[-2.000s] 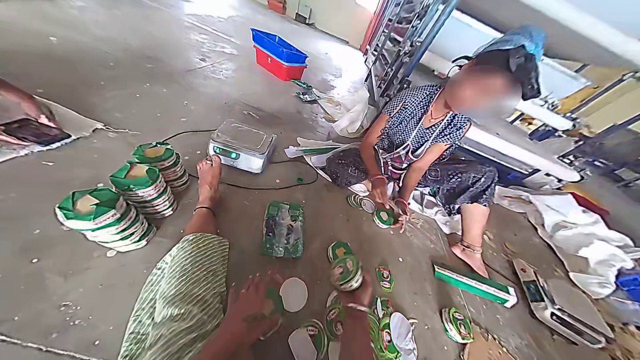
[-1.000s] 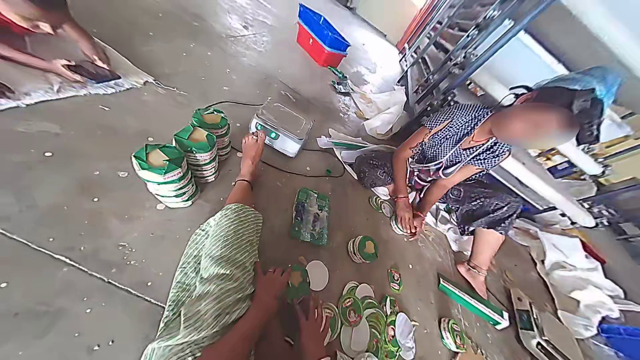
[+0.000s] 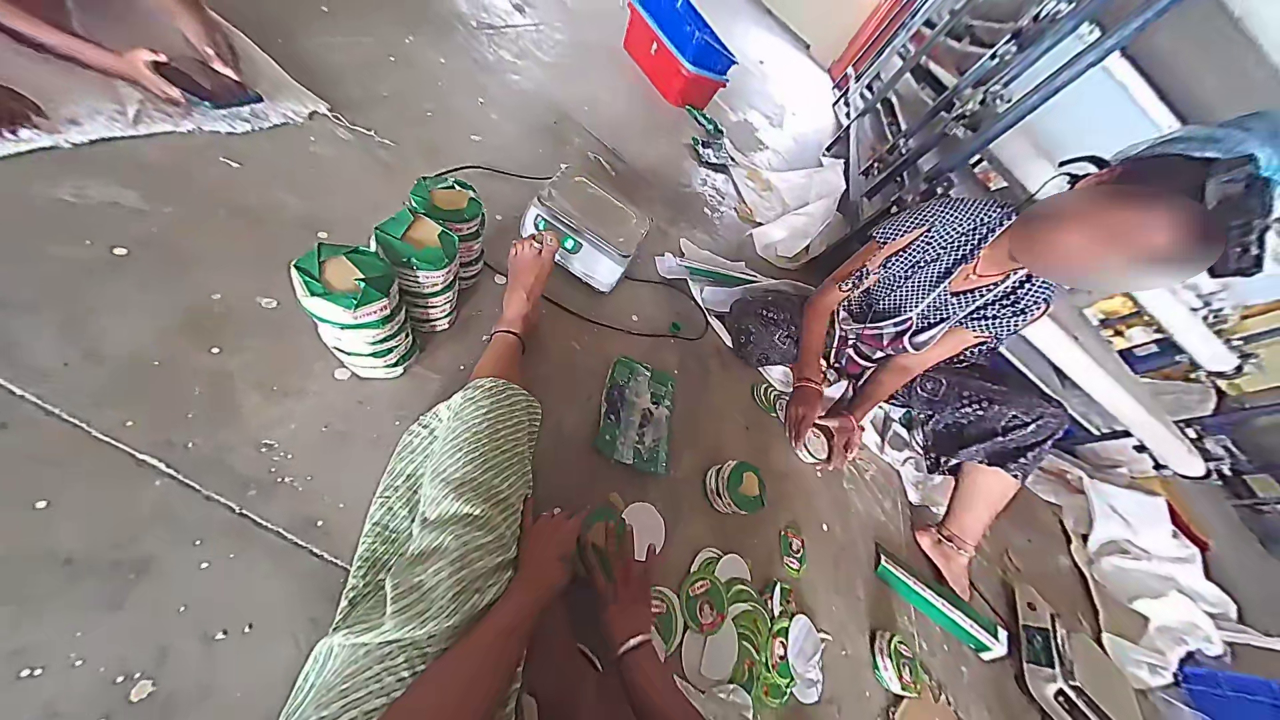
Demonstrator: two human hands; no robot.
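Note:
Low at the centre, my left hand (image 3: 550, 545) and my right hand (image 3: 622, 590) are close together at a green round stack (image 3: 598, 535). My left fingers reach its left side and my right fingers lie over its front; the grip of each is partly hidden. A white paper disc (image 3: 643, 530) lies just beyond my right fingers. Printed green round labels (image 3: 705, 603) are heaped to the right of my right hand. A small wrapped roll (image 3: 736, 487) stands on its own beyond the heap. A green plastic packet (image 3: 636, 415) lies on the floor ahead of my hands.
Wrapped stacks (image 3: 358, 310) stand at left beside a weighing scale (image 3: 585, 228) with a cable. A person (image 3: 930, 300) sits at right, holding a small roll. Another person's hands (image 3: 185, 80) are at upper left. A long green box (image 3: 940, 603) and a second scale (image 3: 1065, 650) lie at right.
Two seconds ago my right hand was on a wrapped roll; that roll now stands on the floor and my right hand is beside my left. The view has shifted left.

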